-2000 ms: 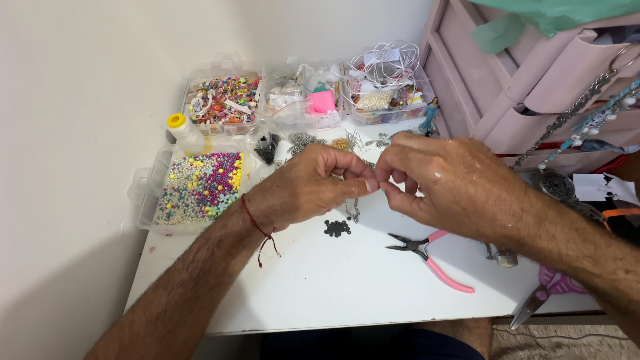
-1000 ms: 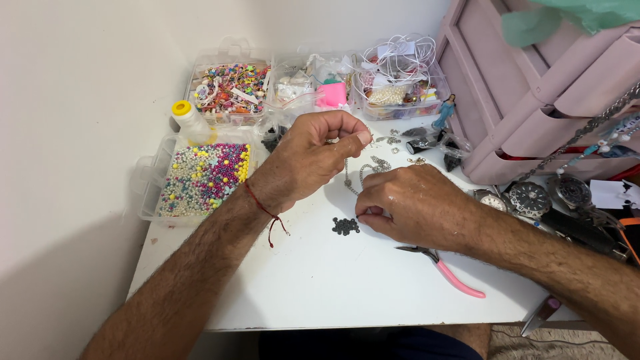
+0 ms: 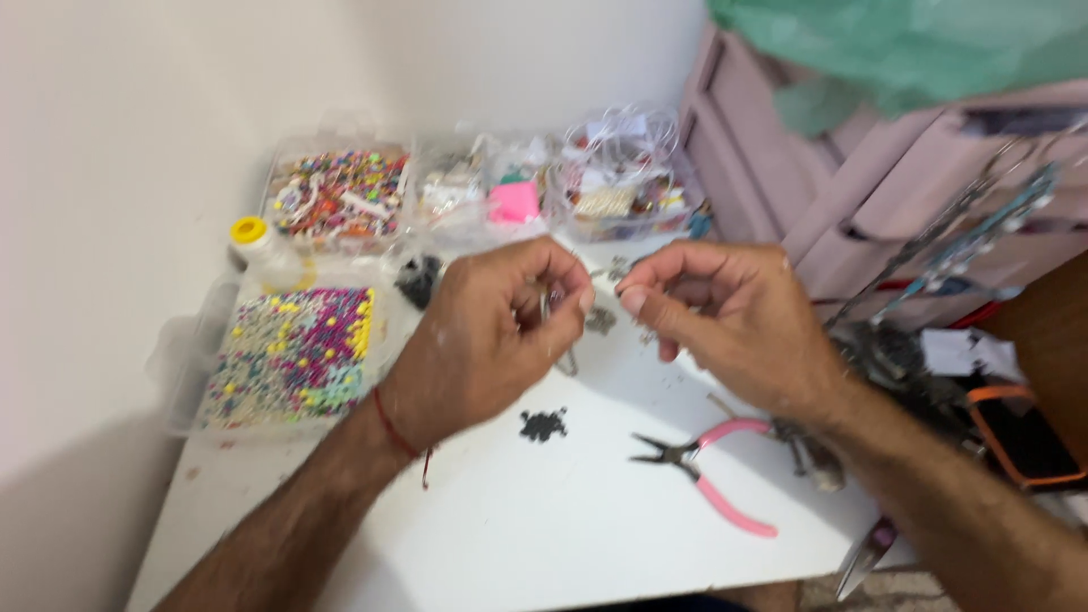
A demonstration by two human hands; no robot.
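My left hand [image 3: 510, 331], raised over the white table, pinches a thin strand between thumb and index finger; a metal chain [image 3: 568, 361] hangs by its palm. Facing it, my right hand [image 3: 722, 319] has thumb and index fingertip pressed together on a tiny dark bead. A small gap separates the two hands. Below them lies a little pile of black beads [image 3: 542, 424]. Pliers with pink handles [image 3: 735, 510] rest with jaws apart, to the right of the pile. Behind the hands lie small metal findings [image 3: 600, 320], partly hidden and blurred.
Bead box [image 3: 293, 357] and yellow-capped bottle [image 3: 255, 242] stand left. More clear boxes [image 3: 340, 200] line the wall. Pink drawers [image 3: 926, 187] with hanging necklaces [image 3: 969, 238] rise at right, near an orange-edged phone [image 3: 1024, 433]. Scissors [image 3: 865, 557] sit at the table's front edge.
My right hand has lifted from beside the black bead pile to face my left hand, which stays raised. Two seconds ago the fingertips of both hands were together.
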